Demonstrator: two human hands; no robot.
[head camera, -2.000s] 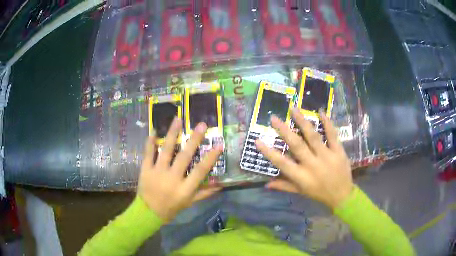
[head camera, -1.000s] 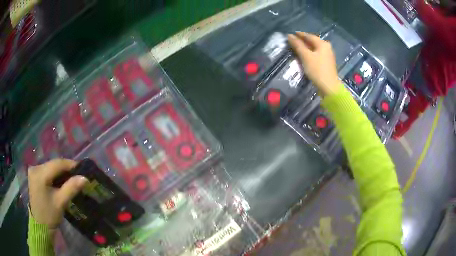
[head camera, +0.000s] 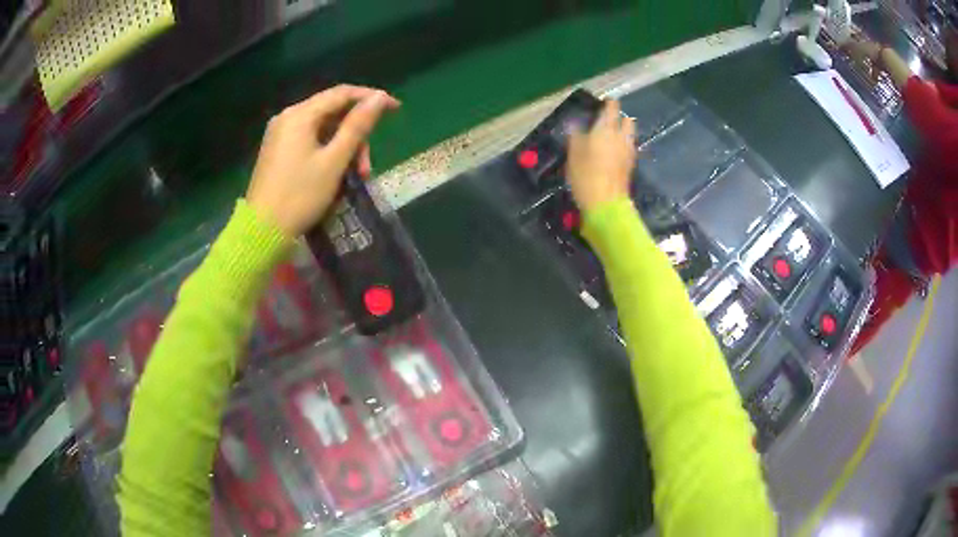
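My left hand (head camera: 310, 157), at upper left centre, holds a black phone (head camera: 362, 252) by its upper end. The phone's back, with a red round button, faces up above the tray of red phones. The lower fingers are partly hidden. My right hand (head camera: 602, 163) is on another black phone (head camera: 548, 142), tilted at the far left corner of the right clear tray (head camera: 688, 157). That phone's red button shows left of my fingers. More black phones (head camera: 783, 257) lie back-up in the tray's nearer pockets.
A clear tray (head camera: 504, 446) of red phones (head camera: 436, 404) lies at lower left on the dark green bench (head camera: 488, 283). A white paper sheet (head camera: 851, 126) is at upper right. A person in red (head camera: 935, 157) is at the right edge. A yellow dotted card (head camera: 100, 47) hangs at upper left.
The view has shifted. My left hand has moved up and right over the red-phone tray, with one black phone showing instead of two. My right hand is now at the right tray's far left corner.
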